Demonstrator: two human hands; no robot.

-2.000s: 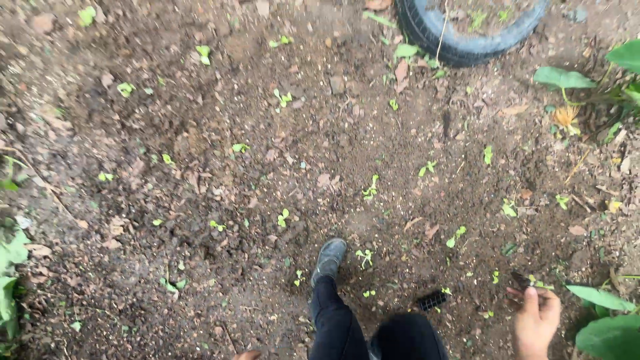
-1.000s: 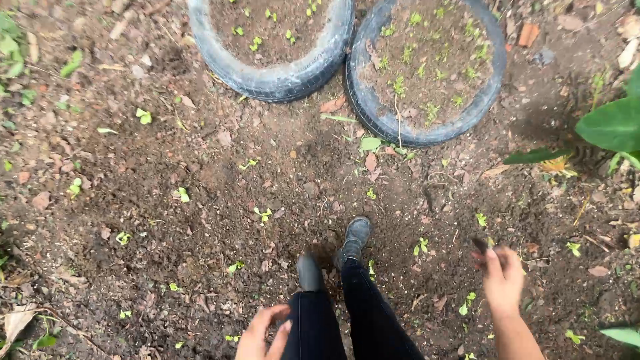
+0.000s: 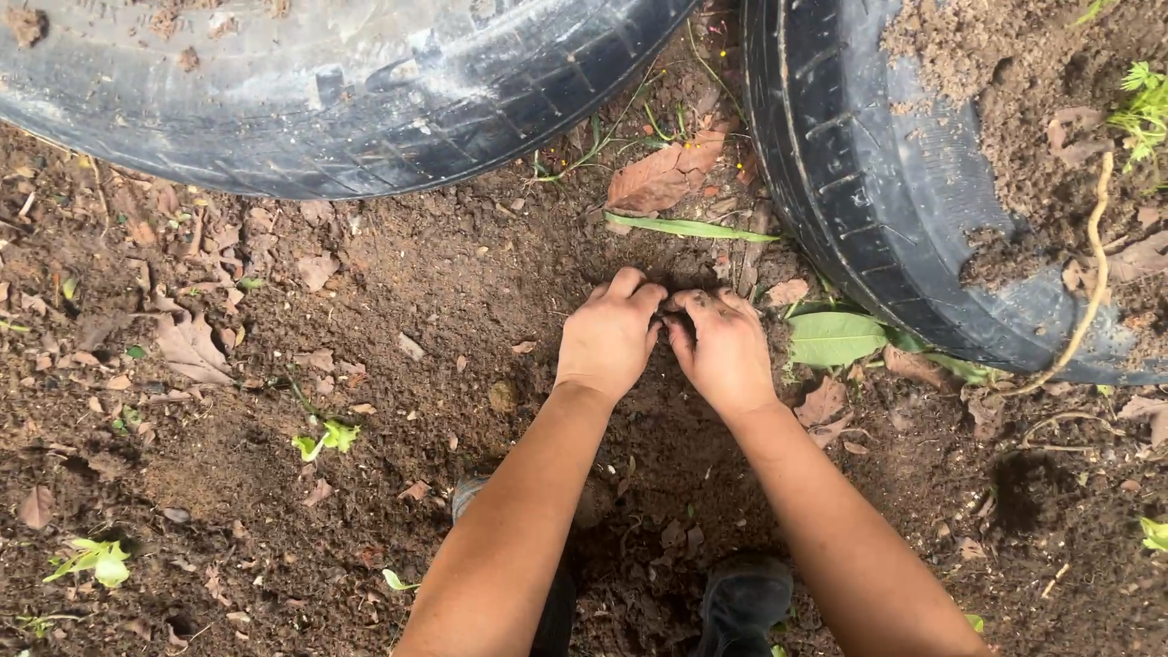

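Note:
My left hand [image 3: 610, 333] and my right hand [image 3: 719, 347] meet at the soil [image 3: 438, 319], between and just below two tires. Both hands have bent fingers pressed into the dirt, with fingertips close together and soiled. Whatever lies between or under the fingers is hidden, so I cannot tell if either hand holds something. A green leaf [image 3: 835, 338] lies to the right of my right hand. Above the hands are a long green blade [image 3: 692, 227] and a dry brown leaf [image 3: 664, 178]. A small light-green seedling [image 3: 327, 438] stands in the soil to the left.
One worn tire [image 3: 365, 100] spans the upper left; another tire [image 3: 844, 182], filled with soil and small plants, curves along the upper right. More seedlings [image 3: 99, 561] grow at lower left. A small hole [image 3: 1027, 488] is at right. My boot [image 3: 746, 598] stands below my hands.
The view has come much closer to the ground and the tires. My hands, apart a second ago, are now together at the soil. The dark clump seen at my right fingertips is out of sight.

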